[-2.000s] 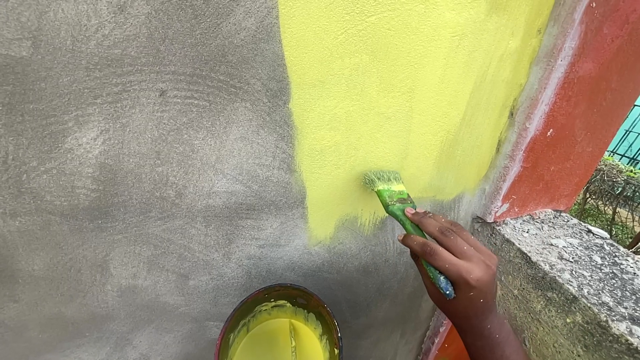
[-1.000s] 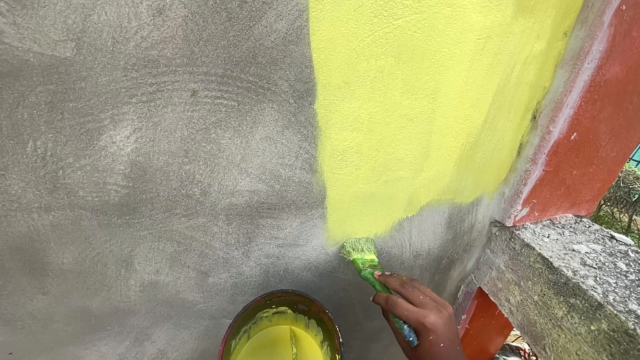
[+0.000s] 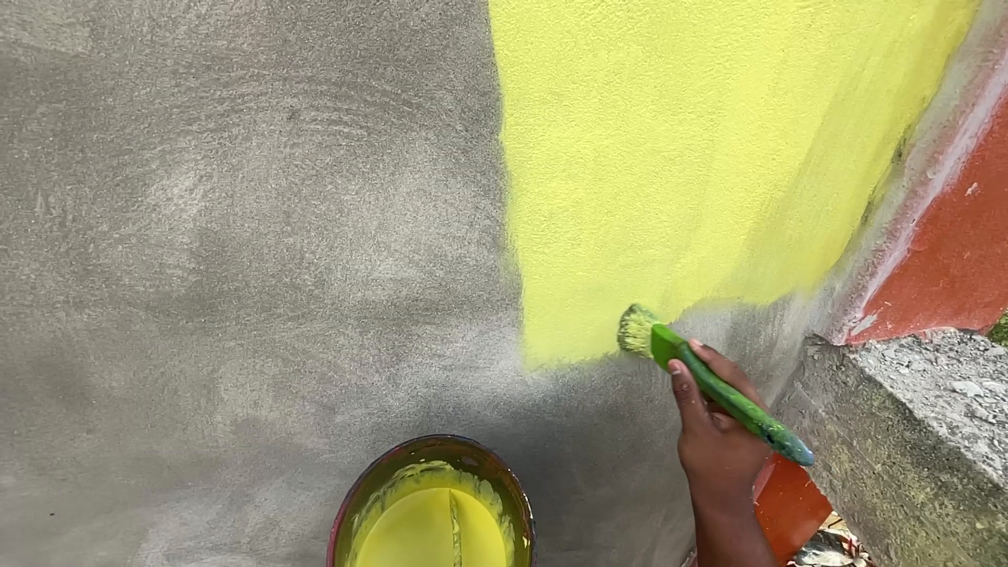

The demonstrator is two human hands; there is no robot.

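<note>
My right hand (image 3: 720, 409) grips a paintbrush (image 3: 728, 394) with a green, paint-smeared handle. Its bristles, coated in yellow, touch the wall at the lower edge of the yellow painted area (image 3: 669, 157). Bare grey plaster wall (image 3: 276, 260) lies to the left of the yellow and below it. At the bottom centre is a round paint container (image 3: 339, 524) with yellow paint (image 3: 405, 531) in it and a thin strip across its opening. What holds the container up is out of frame. My left hand is not in view.
A rough concrete ledge (image 3: 898, 441) juts out at the lower right, close to my right forearm. Above it stands a red-orange painted pillar (image 3: 957, 244) beside the wall's edge. Another red-orange surface (image 3: 791, 504) and some ground litter (image 3: 831, 545) show below the ledge.
The brush first moved down to the yellow's lower left corner, then right and a little up along the lower edge. Yellow now covers more of the wall at that lower left corner.
</note>
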